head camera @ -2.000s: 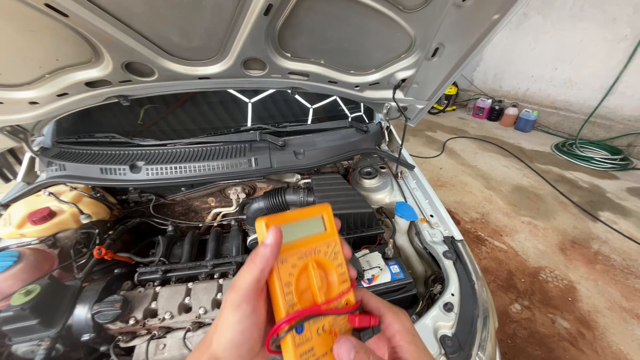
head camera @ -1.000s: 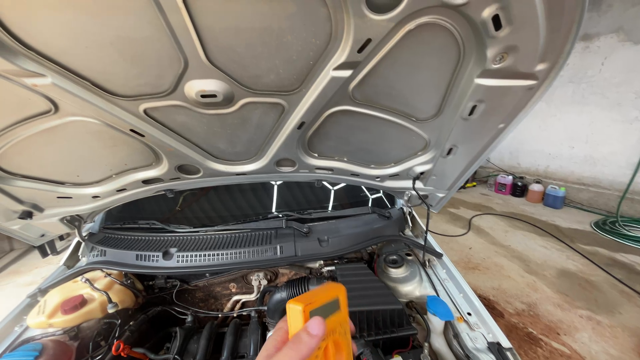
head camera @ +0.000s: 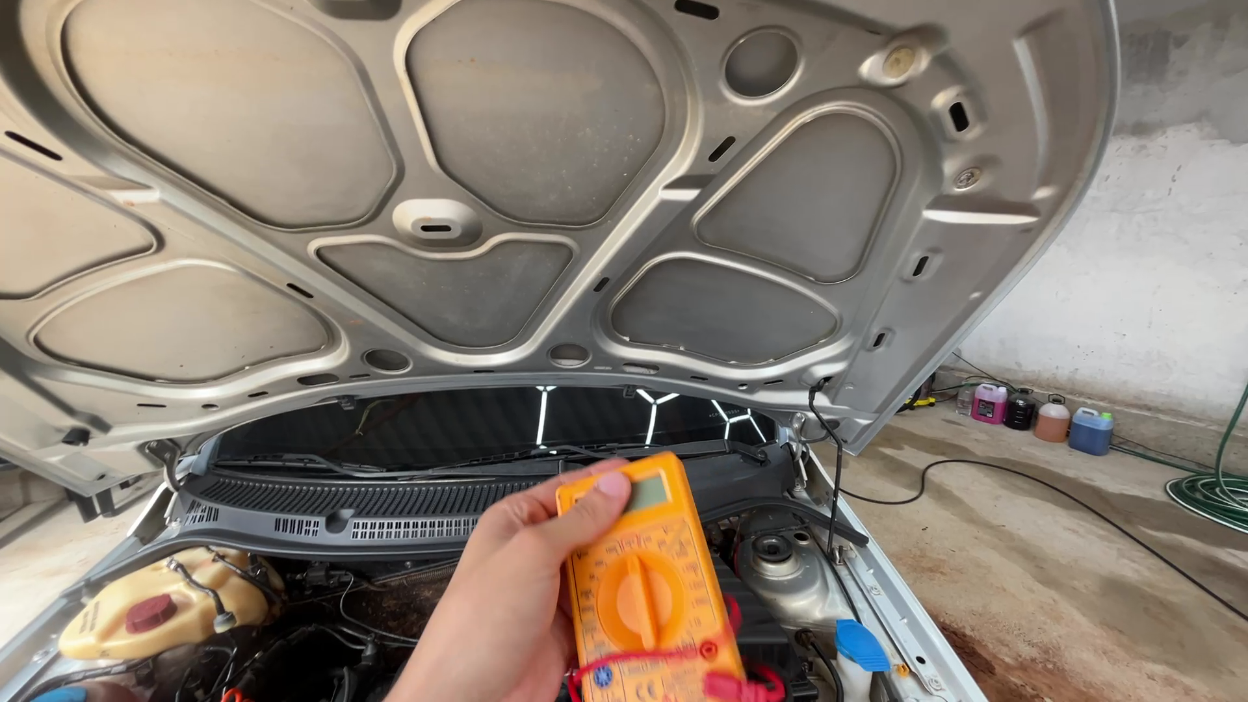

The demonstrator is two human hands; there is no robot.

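Note:
My left hand (head camera: pixel 517 585) is closed around the left side of an orange digital multimeter (head camera: pixel 639 585), its thumb on the front beside the display. The meter is held over the open engine bay, its dial facing me. Red test leads (head camera: pixel 746 687) are plugged in near its lower edge and loop around it. Nothing shows on the display that I can read. My right hand is out of the frame.
A raised car hood (head camera: pixel 546 322) spans the top. Below lie the windshield cowl (head camera: pixel 409 522), a yellowed coolant reservoir (head camera: pixel 171 595), a strut tower (head camera: pixel 780 565) and a blue cap (head camera: pixel 858 643). Jugs (head camera: pixel 1090 431), a black cable (head camera: pixel 1053 478) and a green hose (head camera: pixel 1214 495) are on the floor.
Two seconds ago both hands were at the multimeter; now only my left hand is on it. The view has tilted up toward the hood.

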